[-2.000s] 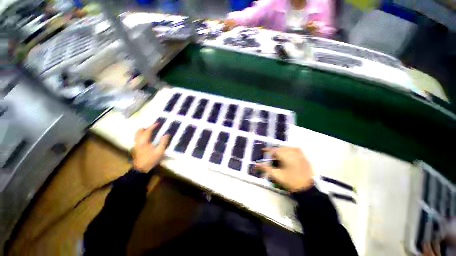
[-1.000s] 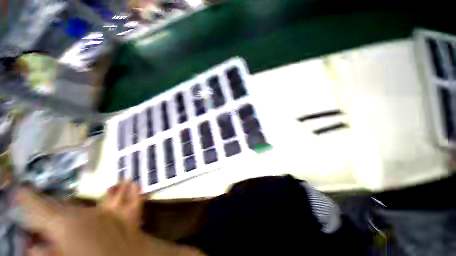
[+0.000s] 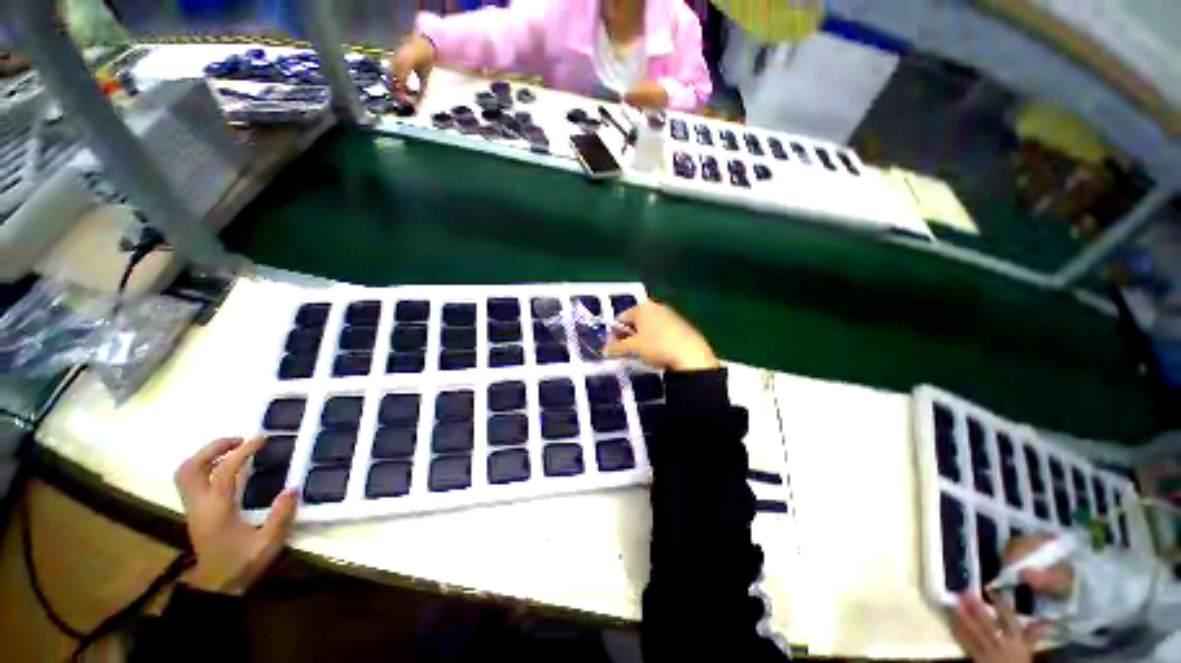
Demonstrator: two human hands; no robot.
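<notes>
A white parts tray lies on the bench in front of me, with two rows of slots holding black rounded-square housings. My left hand rests at the tray's lower left corner, fingers apart, fingertips by the end housings, holding nothing. My right hand is over the upper right of the tray, thumb and fingertips together at the edge of a thin clear glossy sheet lying over housings. My right sleeve covers the tray's right end.
Two dark strips lie right of the tray. A neighbour's hands work at a second tray at right. A green conveyor runs behind; across it sits a person in pink with loose black parts and another tray. Plastic bags and a metal upright are at left.
The view has swung back from its tilt. My left hand is now at the tray's lower left corner, and my right hand, out of clear view a second ago, is now at the clear sheet.
</notes>
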